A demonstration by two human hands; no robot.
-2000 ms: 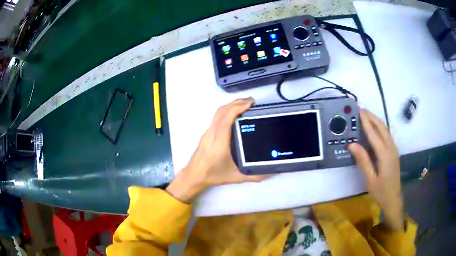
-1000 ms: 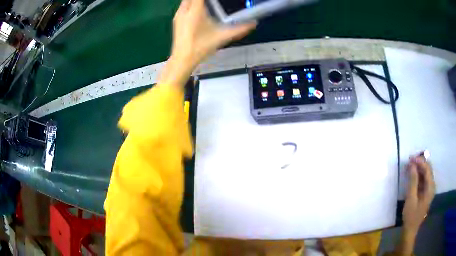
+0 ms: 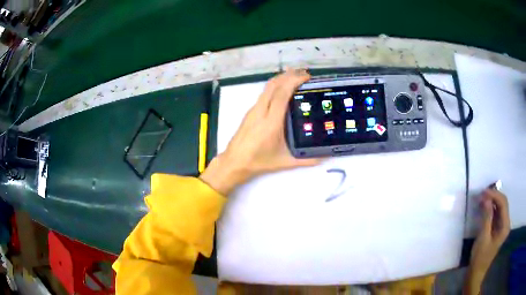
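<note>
A grey media player [image 3: 404, 135] stands at the back of the white mat [image 3: 346, 236]. Its screen shows coloured icons, with a small red-and-white sticker at the lower right corner. My left hand [image 3: 262, 129] grips the player's left end, fingers over the top edge and thumb below. My right hand [image 3: 493, 222] is at the far right, away from the player, its fingers closed on a small object [image 3: 498, 185] with a bright tip, possibly the USB flash drive; most of it is hidden. The black wrist strap [image 3: 455, 103] loops from the player's right end.
A thin black frame [image 3: 148, 144] and a yellow stick [image 3: 203, 141] lie left of the mat. Another player [image 3: 26, 148] is at the far left. A speckled rail [image 3: 346, 55] and green belt [image 3: 323, 20] run behind. A red stool [image 3: 72, 262] is below left.
The player that I held is gone from the mat; one second ago my left hand had it over the belt. My left hand has come back and taken hold of the icon-screen player.
</note>
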